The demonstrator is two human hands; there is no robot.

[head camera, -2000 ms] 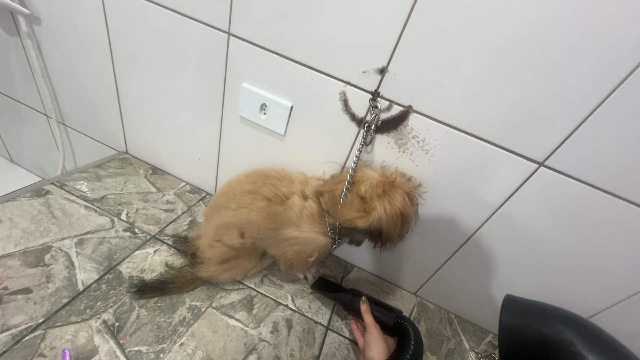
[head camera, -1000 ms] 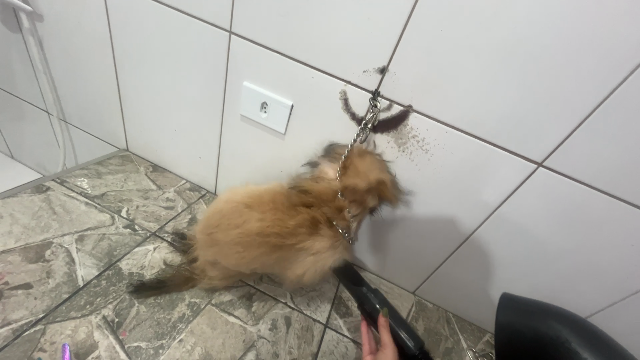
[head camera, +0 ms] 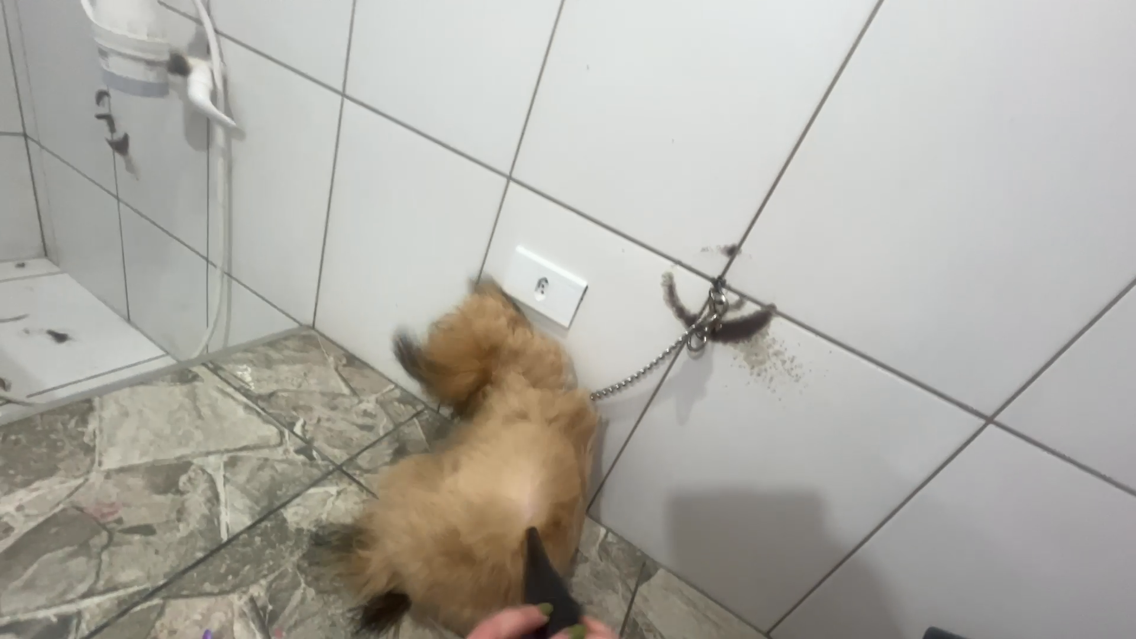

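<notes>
A small tan, fluffy dog (head camera: 479, 497) with dark ear and tail tips is on the stone-patterned surface, its head raised beside the wall and turned left. A metal chain leash (head camera: 643, 371) runs from a wall fixing to the dog's neck area. At the bottom edge, what looks like my right hand (head camera: 541, 623) grips the black dryer nozzle (head camera: 546, 581), whose tip is at the dog's back. The fur is parted around the tip, showing paler skin. Most of that hand lies below the frame. My left hand does not show.
White wall tiles (head camera: 887, 222) stand close behind the dog, with a power outlet (head camera: 546, 286) above its back. At left hang a white hose (head camera: 219, 240) and a white container (head camera: 133, 58), above a low white tray (head camera: 80, 337). Dark marks (head camera: 745, 327) surround the leash fixing.
The dog has turned from facing right to facing left, and its head is now near the outlet. The nozzle now points at its back. The view has shifted left.
</notes>
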